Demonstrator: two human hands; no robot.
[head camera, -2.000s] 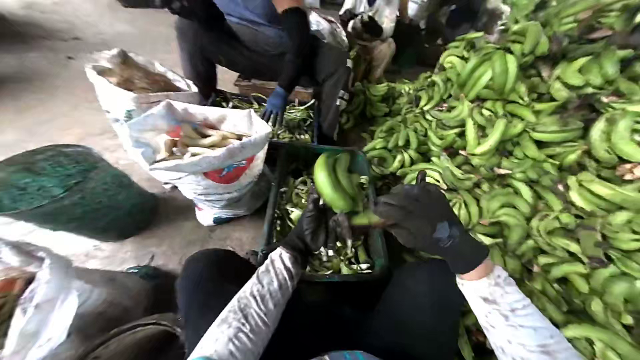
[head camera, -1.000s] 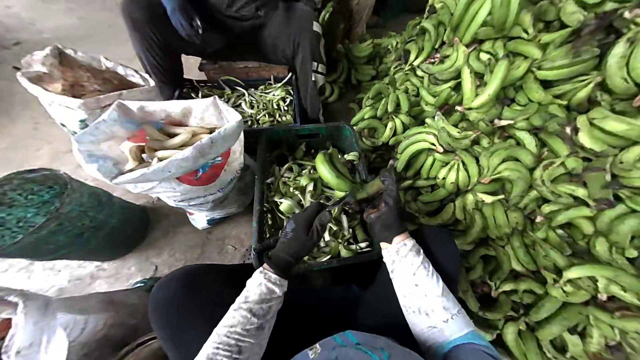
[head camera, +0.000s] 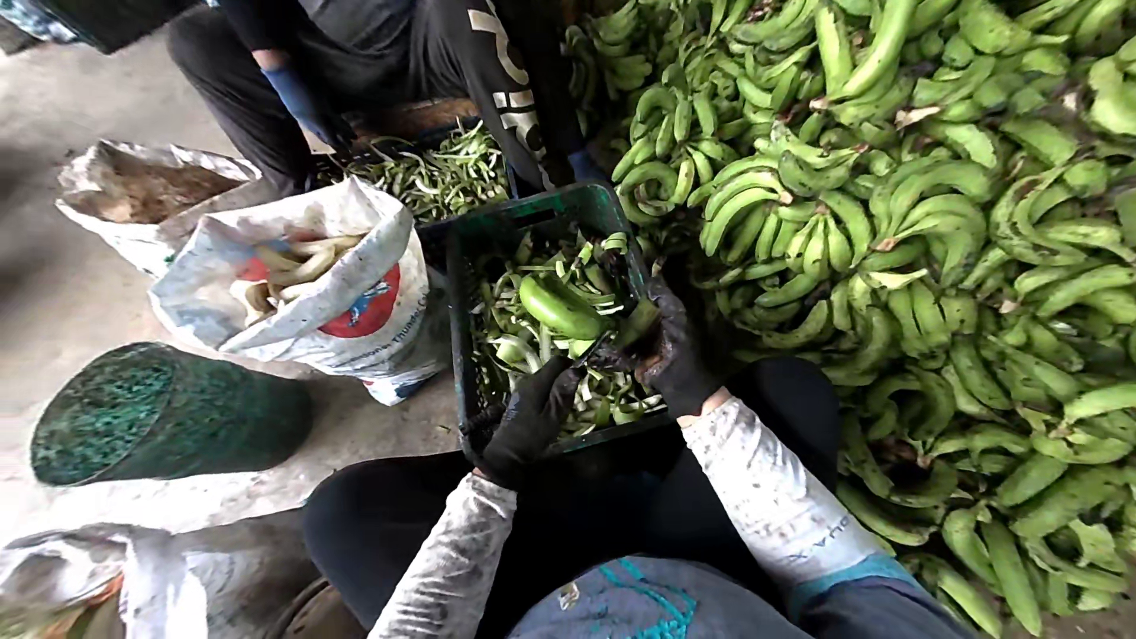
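My left hand (head camera: 531, 413), in a dark glove, is closed on a small knife (head camera: 593, 346) whose blade points toward the other hand. My right hand (head camera: 672, 355), also gloved, grips a piece of green plantain (head camera: 637, 321); its fingers are partly hidden. Just left of it, a plump green plantain (head camera: 559, 306) lies over the crate; whether it is joined to the held piece cannot be told. Beneath both hands stands a dark green plastic crate (head camera: 456, 355) holding green peel strips (head camera: 510, 351).
Left are a woven sack of peeled plantains (head camera: 293, 275), another open sack (head camera: 155, 191) and a green bucket (head camera: 213, 417). A large heap of green plantains (head camera: 932, 213) lies right. Ahead, a seated person (head camera: 355, 53) with blue gloves is behind a second crate of peels (head camera: 444, 173).
My right hand has come in from the right of the crate since the earliest frame. The view has tilted downward. The other person's arm now reaches down beside the second crate.
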